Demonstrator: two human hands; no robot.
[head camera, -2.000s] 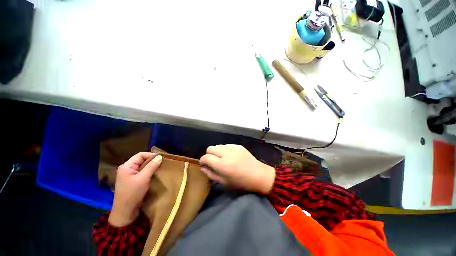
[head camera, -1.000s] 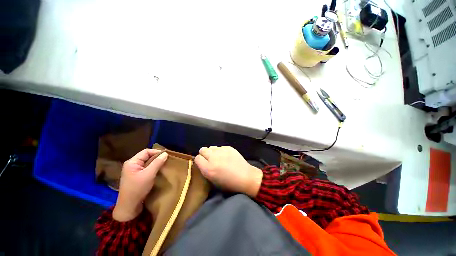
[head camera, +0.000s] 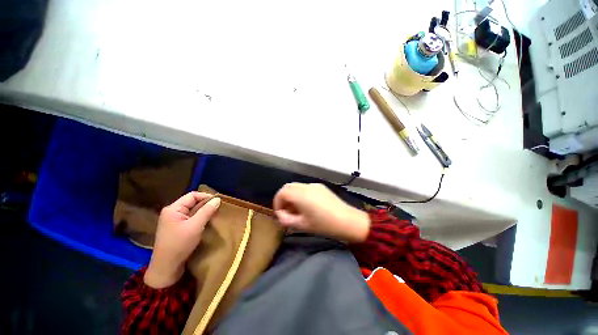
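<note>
A tan-brown handbag body (head camera: 219, 241) lies on my grey-aproned lap below the table edge. A pale yellow piping strip (head camera: 234, 269) runs down it, and a darker brown binding (head camera: 244, 204) edges its top. My left hand (head camera: 181, 230) pinches the left end of the top edge between thumb and fingers. My right hand (head camera: 316, 211) is at the right end of the top edge, its fingers curled and slightly blurred; whether it grips the edge is unclear.
A blue bin (head camera: 72, 190) with a brown bag (head camera: 154, 198) is below the table at left. On the white table (head camera: 216, 65) lie a green-handled tool (head camera: 358, 95), a wooden-handled tool (head camera: 392, 119), snips (head camera: 433, 145) and a cream cup (head camera: 405, 77) holding a blue bottle (head camera: 421, 55).
My right hand has moved right along the top edge from beside the piping. My left hand keeps its pinch. The view has shifted slightly.
</note>
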